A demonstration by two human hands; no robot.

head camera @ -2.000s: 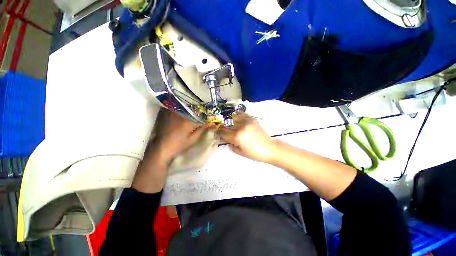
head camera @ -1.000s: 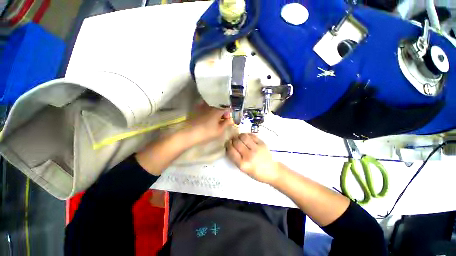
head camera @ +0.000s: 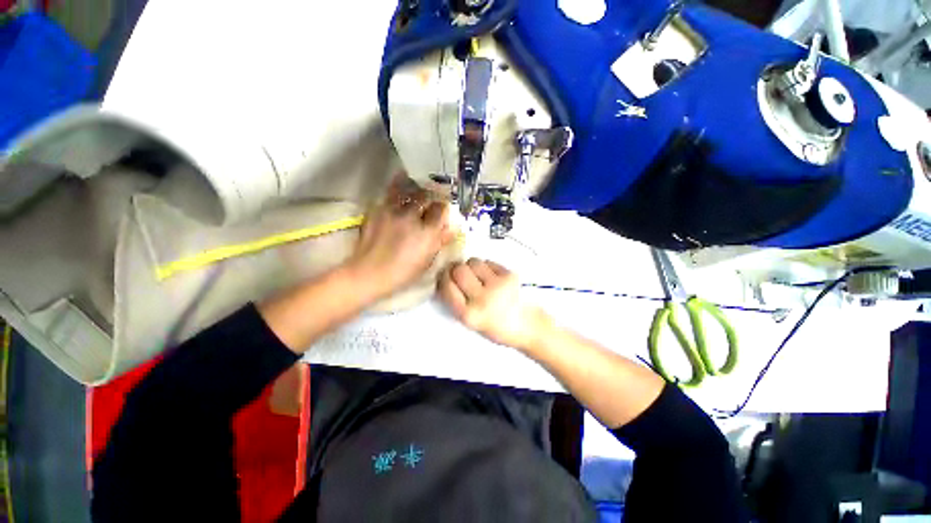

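Note:
A large beige bag body (head camera: pixel 204 230) lies over the left part of the table, its wide opening hanging off the left edge. A yellow strip (head camera: pixel 260 245) runs along it towards the needle area. My left hand (head camera: pixel 403 235) grips the beige cloth just left of the presser foot (head camera: pixel 497 212). My right hand (head camera: pixel 485 296) is closed on the cloth's edge in front of the foot, fingers curled. The blue sewing machine head (head camera: pixel 653 123) is above both hands. My left fingertips and the needle point are partly hidden and blurred.
Scissors with green handles (head camera: pixel 692 337) lie on the white table (head camera: pixel 582 347) right of my right hand. A thin black cord (head camera: pixel 781 342) curves farther right. A red bin (head camera: pixel 267 449) is below the table's left side. A blue item (head camera: pixel 41 77) is at the upper left.
Since the earliest frame, the bag body has turned and its yellow strip has come into view on top. My right hand has moved back from the presser foot. The camera view has also shifted.

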